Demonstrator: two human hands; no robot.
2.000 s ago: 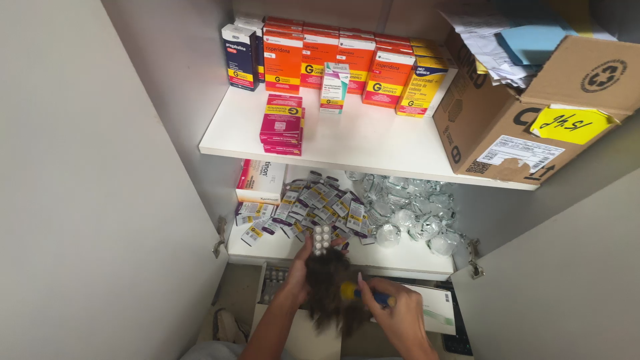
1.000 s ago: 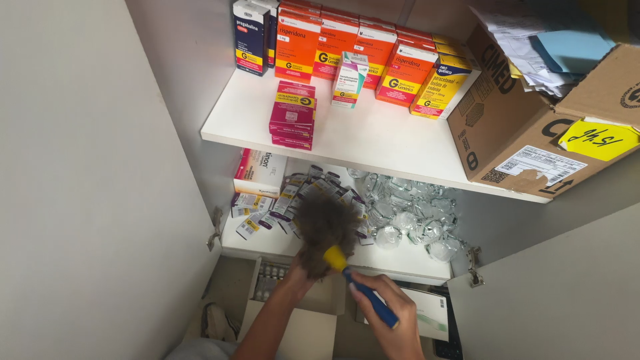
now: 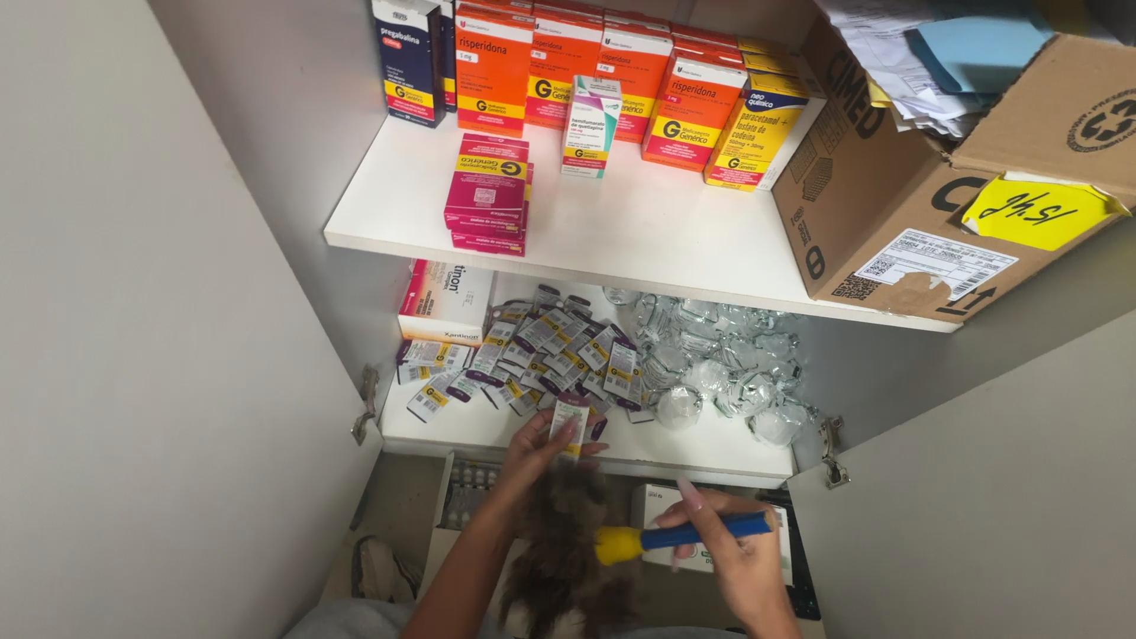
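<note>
My left hand [image 3: 537,457] holds a small medicine packet [image 3: 570,424] with a purple end and a yellow band, just in front of the lower shelf. Between the thumb and fingers of my right hand [image 3: 723,541] is the blue handle of a feather duster [image 3: 657,540] with a yellow collar. Its brown feathers [image 3: 564,541] hang close below my left hand, partly over that wrist, and look blurred. Behind my left hand a loose pile of similar packets [image 3: 541,355] lies on the lower shelf, beside many clear-wrapped round items [image 3: 710,364].
Medicine boxes [image 3: 497,75] line the upper shelf [image 3: 621,222], with a magenta stack [image 3: 486,191] in front and a cardboard box [image 3: 870,195] at right. A white box [image 3: 457,306] stands lower left. Cabinet doors [image 3: 177,355] flank both sides. Below are an opened carton [image 3: 448,506] and another white box [image 3: 781,532].
The duster feathers have moved from over my left hand to below it, uncovering the packet. Two seconds ago a blister pack showed at my left hand. The view has moved closer to the shelves.
</note>
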